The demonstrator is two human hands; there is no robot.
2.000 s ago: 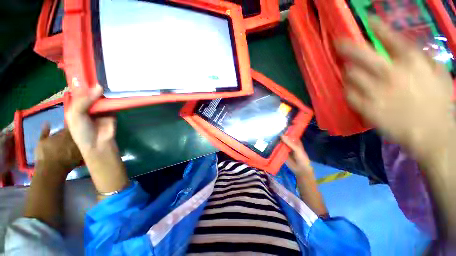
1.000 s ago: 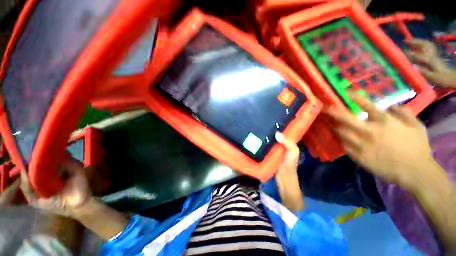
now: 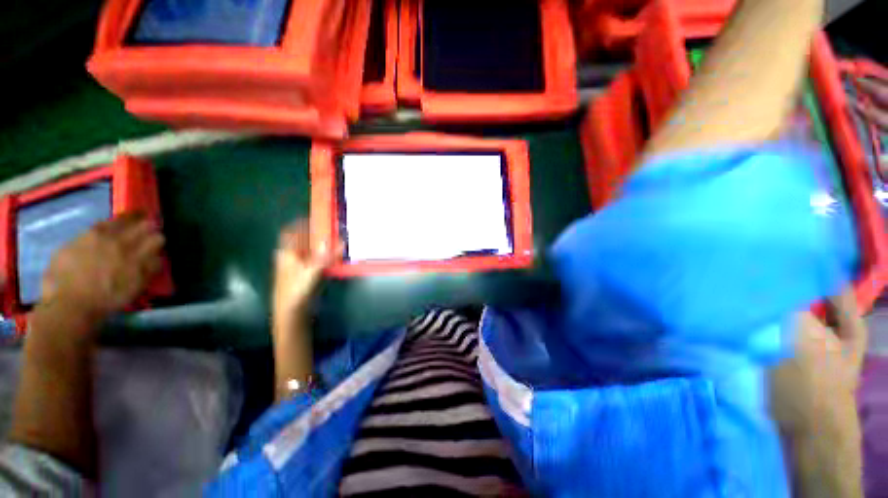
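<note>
A tablet with a plain white screen (image 3: 425, 206) sits in a red-orange foam tray (image 3: 519, 204) on the dark green bench, straight in front of me. My left hand (image 3: 302, 261), slightly blurred, holds the tray's lower left edge, with the thumb side against the foam. My right arm, in a blue sleeve, reaches up and across at the right. My right hand is cut off by the top edge of the picture.
Foam trays with tablets stand behind, at the back left (image 3: 224, 73) and centre (image 3: 482, 97). Trays lean at the right (image 3: 610, 136), partly hidden by my arm. A neighbour's hand (image 3: 102, 263) is over a tablet at left. Another person's arm (image 3: 818, 389) is at right.
The dark-screened tablet with coloured squares is gone from in front of me; the white-screened one lies there. My left hand has moved right to it. My right arm has swung up and out.
</note>
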